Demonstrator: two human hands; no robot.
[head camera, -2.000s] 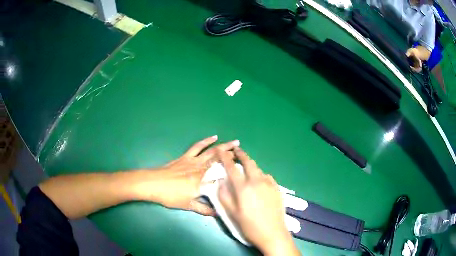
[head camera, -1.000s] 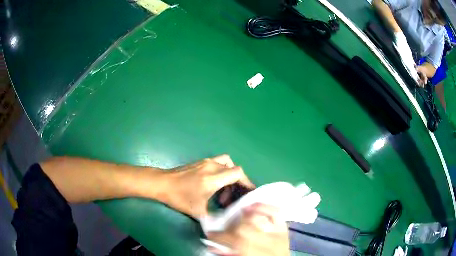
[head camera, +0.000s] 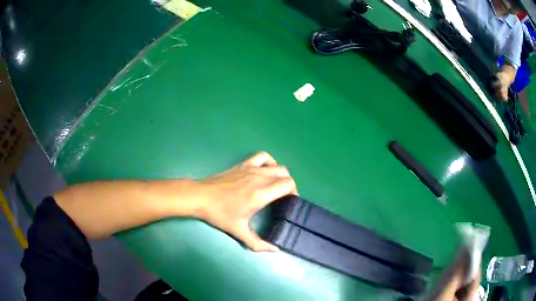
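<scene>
Two black power strips (head camera: 352, 244) lie side by side in front of me, plain faces up. My left hand (head camera: 250, 200) grips their near left end, with thumb and fingers on opposite sides. My right hand (head camera: 461, 282) is at the lower right beside the strips' far end, blurred and cut off by the bottom edge. A white wiping cloth (head camera: 473, 238) sticks up from its fingers. The cords at the strips' far end are hidden behind my right hand.
A small white piece (head camera: 304, 92) and a flat dark bar (head camera: 416, 169) lie on the green surface. A clear bottle (head camera: 506, 268) lies at right. Farther back are black strips (head camera: 461, 114) and a coiled cord (head camera: 335, 44). Another person's hand (head camera: 504, 81) is at upper right.
My right hand has moved right with the cloth, off the strips' left end, uncovering their plain faces. My left hand stays at that end. The other person's hands have shifted.
</scene>
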